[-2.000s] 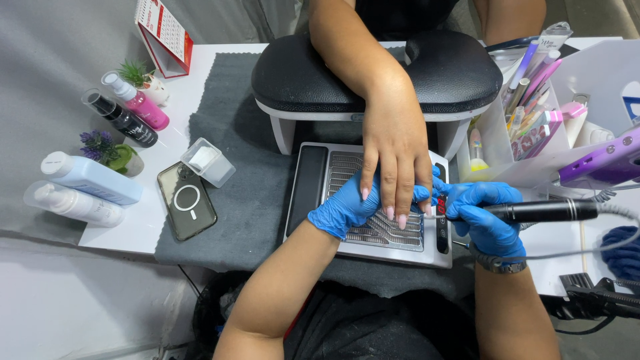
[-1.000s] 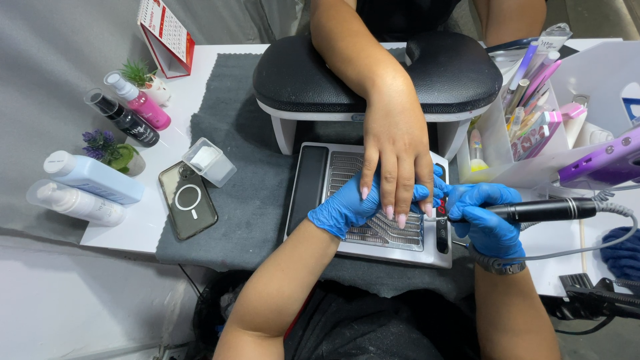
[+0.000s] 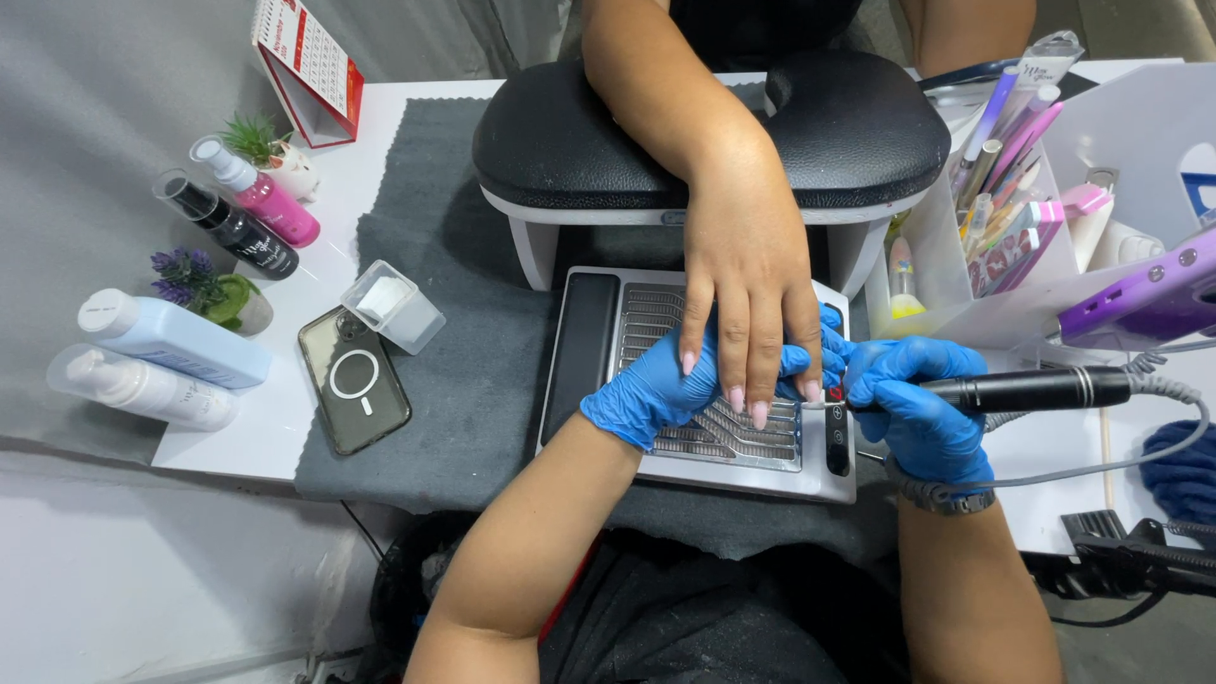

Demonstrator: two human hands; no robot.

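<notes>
My left hand [image 3: 665, 385], in a blue glove, holds the fingers of another person's hand [image 3: 750, 256] from below; part of my grip is hidden beneath them. That person's nails are long and pale pink. My right hand [image 3: 917, 404], also gloved in blue, grips a black electric nail drill [image 3: 1035, 388] with a grey cord. The drill's bit is by the nail of the finger farthest right; whether it touches cannot be told. Under the hands lies a nail dust collector [image 3: 579, 370] with a metal grille. The person's forearm crosses a black padded armrest [image 3: 570, 142].
A phone [image 3: 380, 418] and a clear plastic container [image 3: 418, 328] lie on the grey cloth's left side. Several bottles [image 3: 204, 342], small potted plants [image 3: 245, 306] and a desk calendar [image 3: 342, 90] stand at left. A white organizer [image 3: 936, 304] with tools and a purple device [image 3: 1140, 299] are at right.
</notes>
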